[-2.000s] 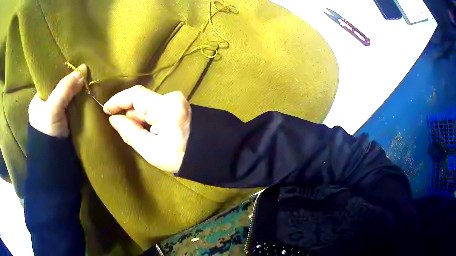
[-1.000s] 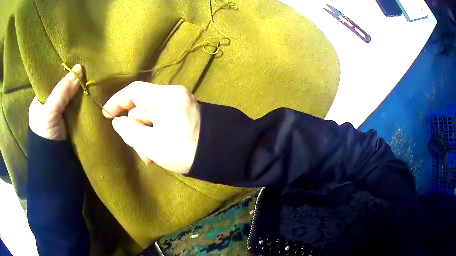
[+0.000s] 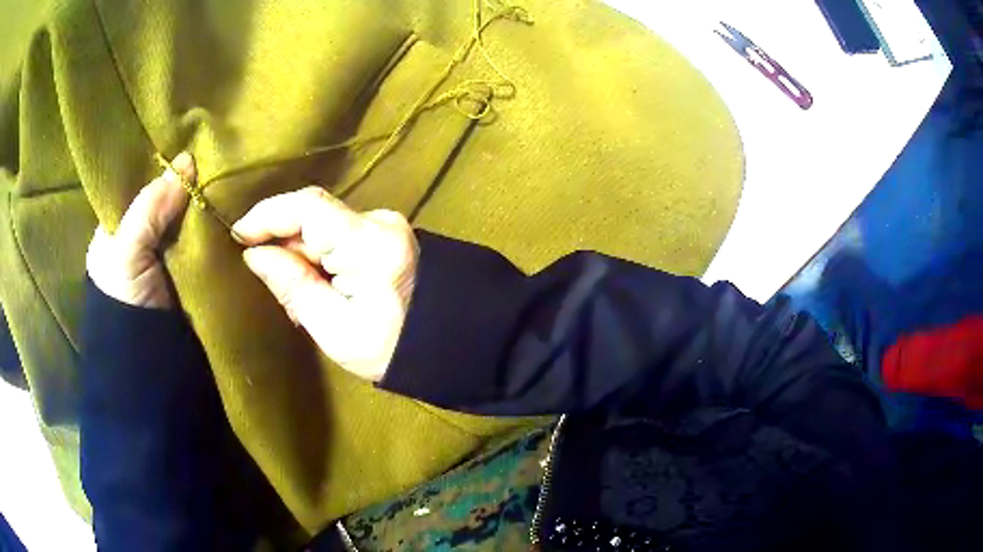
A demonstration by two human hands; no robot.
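Observation:
A mustard-olive coat [image 3: 604,140] covers the table in front of me. My left hand [image 3: 146,237] pinches the coat's seam [image 3: 121,86], thumb on top, the other fingers hidden under the cloth. My right hand [image 3: 334,275], just right of it, holds a thin needle [image 3: 221,219] between thumb and index finger; its tip meets the cloth near my left thumb. Olive thread [image 3: 291,157] runs from the seam to a loose tangle [image 3: 474,99] on the coat.
Thread snips [image 3: 767,67] lie on the white table [image 3: 852,140] at the upper right. A dark flat object [image 3: 848,24] and a pale one [image 3: 897,30] lie at the table's far edge. Something red [image 3: 936,359] shows at the right, over the blue floor.
Both hands stay at the same seam; the right hand has moved slightly closer to the left. The view has shifted a little. Something red and a bluish shape now show at the right, where the blue basket showed.

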